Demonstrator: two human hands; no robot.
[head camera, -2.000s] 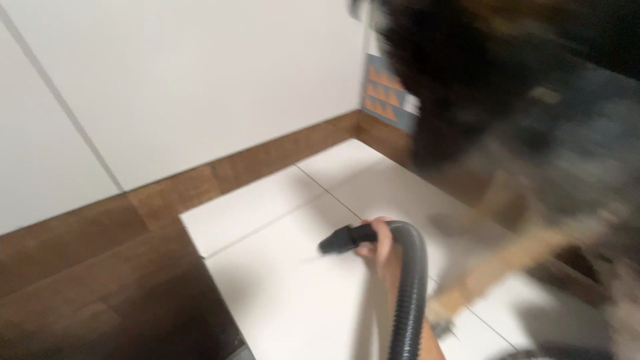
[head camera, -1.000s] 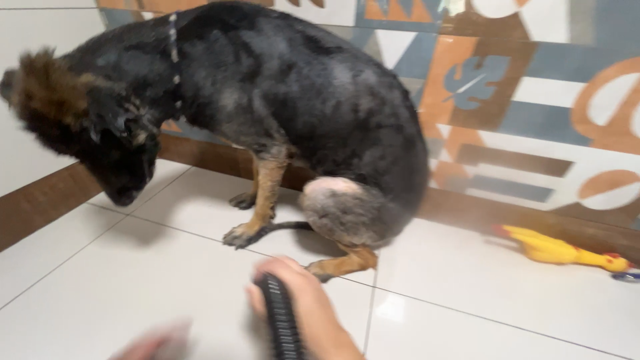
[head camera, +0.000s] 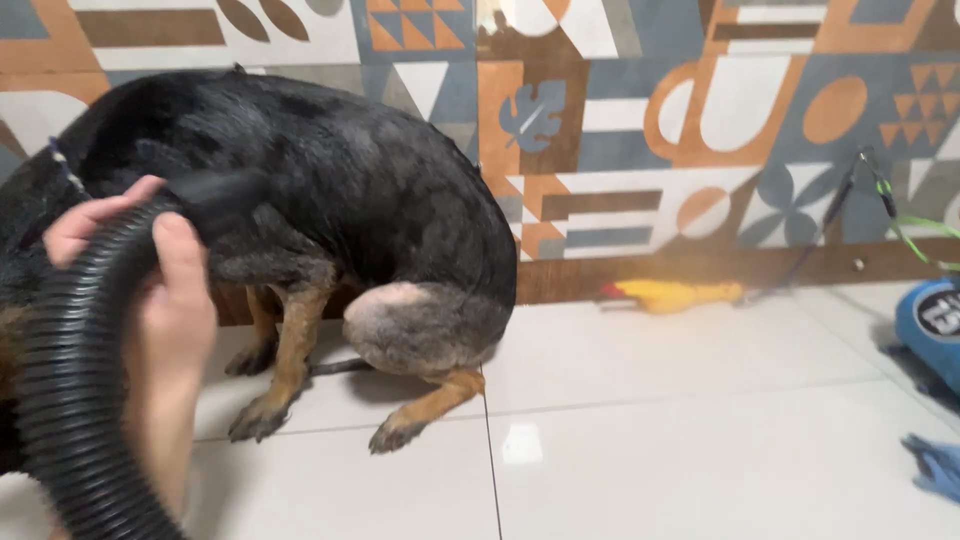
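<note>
My right hand is closed around a black ribbed hose close to its black nozzle, at the left of the head view. The nozzle is blurred and points right, in front of the side of a black and tan dog; whether it touches the coat cannot be told. The dog stands hunched with its back arched, hind legs bent and a thin beaded cord around its neck. Its head is hidden or outside the frame at the left. My left hand is not in view.
A patterned tiled wall rises behind the dog. On the white tiled floor lie a yellow rubber chicken toy and, at the right edge, a blue object and a blue crumpled item. A green leash hangs nearby.
The view has swung from the white panels to the patterned wall. My right hand has brought the nozzle up in front of the dog's side. My left hand, blurred a second ago, has left the view.
</note>
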